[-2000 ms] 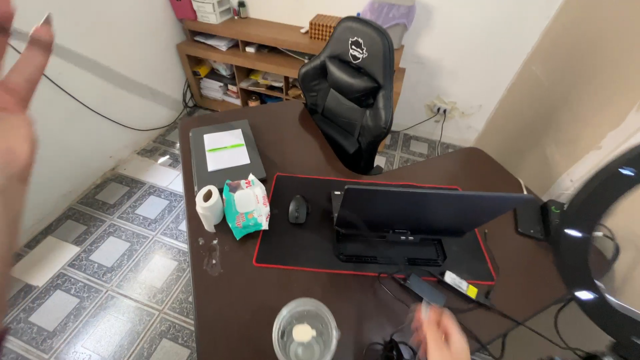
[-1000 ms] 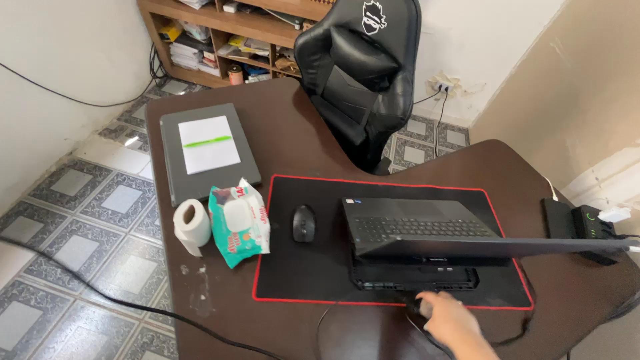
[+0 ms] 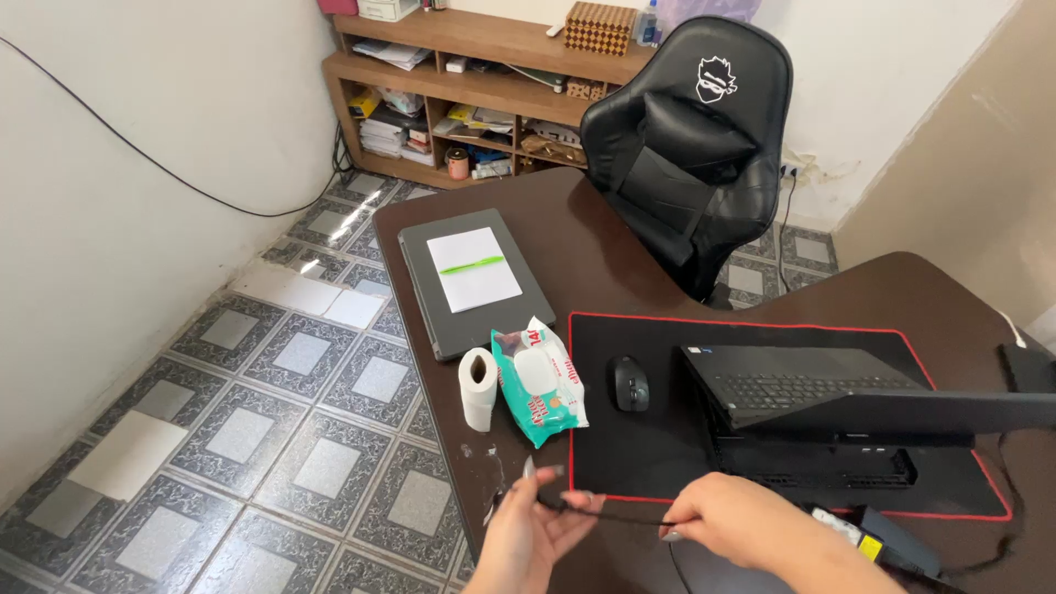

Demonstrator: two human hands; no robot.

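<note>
A thin black cable runs between my two hands over the near edge of the desk. My left hand has it across the fingers, palm up. The fingertips of my right hand pinch its other part, and a length hangs below them. Beyond my left hand stand a white paper roll and a teal and white wet-wipes pack. A black mouse lies on the red-edged desk mat, left of the open laptop on its stand.
A black power adapter lies near my right forearm. At the far left of the desk is a closed grey laptop with white paper and a green pen. Behind stand a black gaming chair and a wooden shelf.
My left hand has come into view with the cable. My right hand has moved away from the laptop stand's near edge. The clear cup near the front two seconds ago is out of view.
</note>
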